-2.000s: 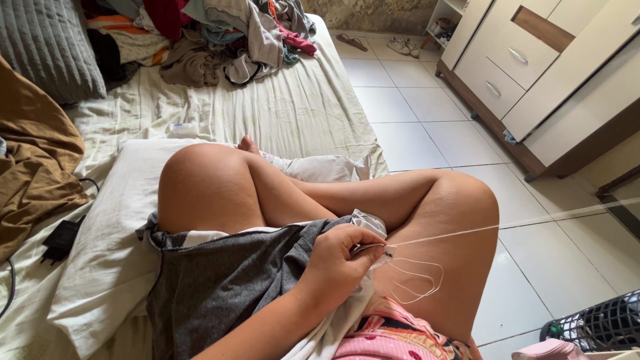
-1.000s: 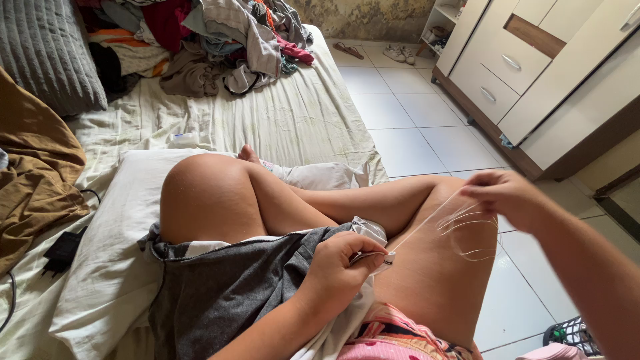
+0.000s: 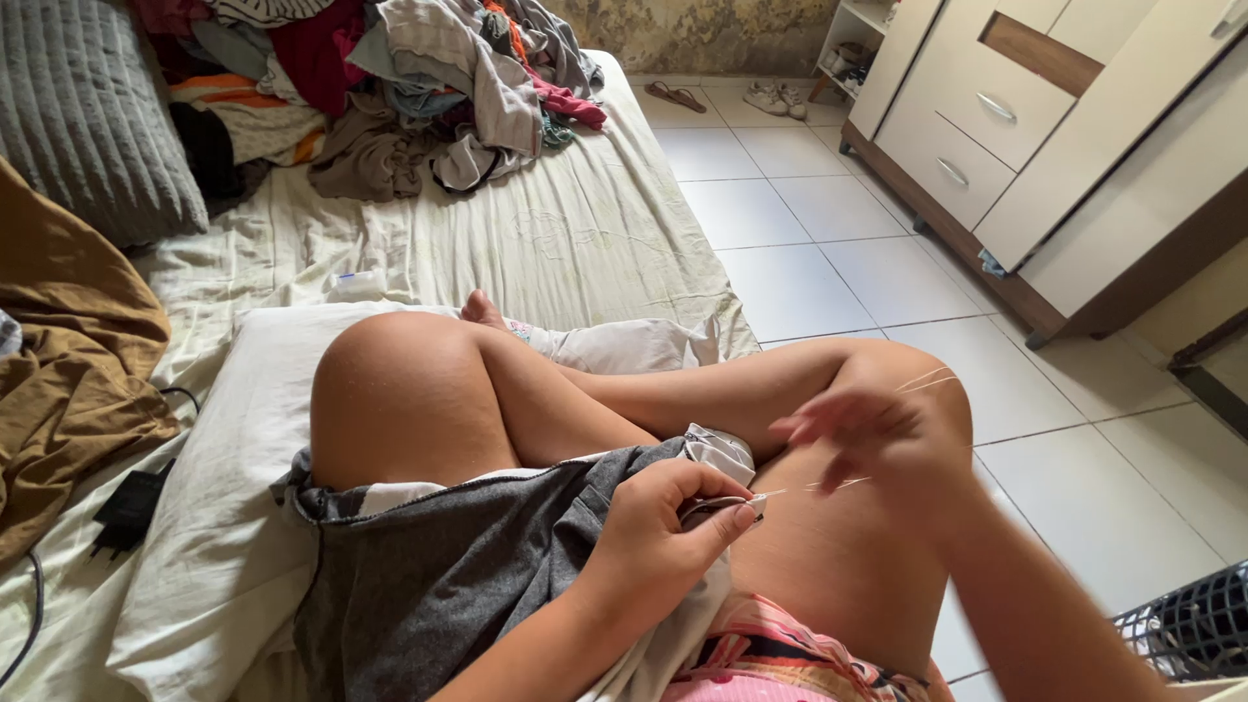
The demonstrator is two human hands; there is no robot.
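Observation:
My left hand (image 3: 673,522) pinches a folded edge of the grey and white garment (image 3: 419,575) between thumb and fingers, above my lap. A short pale thread (image 3: 775,492) runs from that pinch toward my right hand (image 3: 868,439), which is blurred, with its fingers spread over my thigh. Loops of thread show by its fingers and wrist; whether it holds a needle or the thread cannot be made out. The garment drapes across my crossed legs, over patterned pink clothing (image 3: 780,643).
A white pillow (image 3: 205,468) lies under my leg. On the bed are a black charger (image 3: 132,512), a brown cloth (image 3: 78,361), a grey cushion (image 3: 88,127), a small clear packet (image 3: 358,285) and heaped clothes (image 3: 390,88). A white wardrobe (image 3: 994,117) and a black mesh basket (image 3: 1194,624) stand at right.
My right hand, out of view at first with the thread drawn taut to the right, came in over the thigh and is now closer to my left hand. My left hand stays on the garment.

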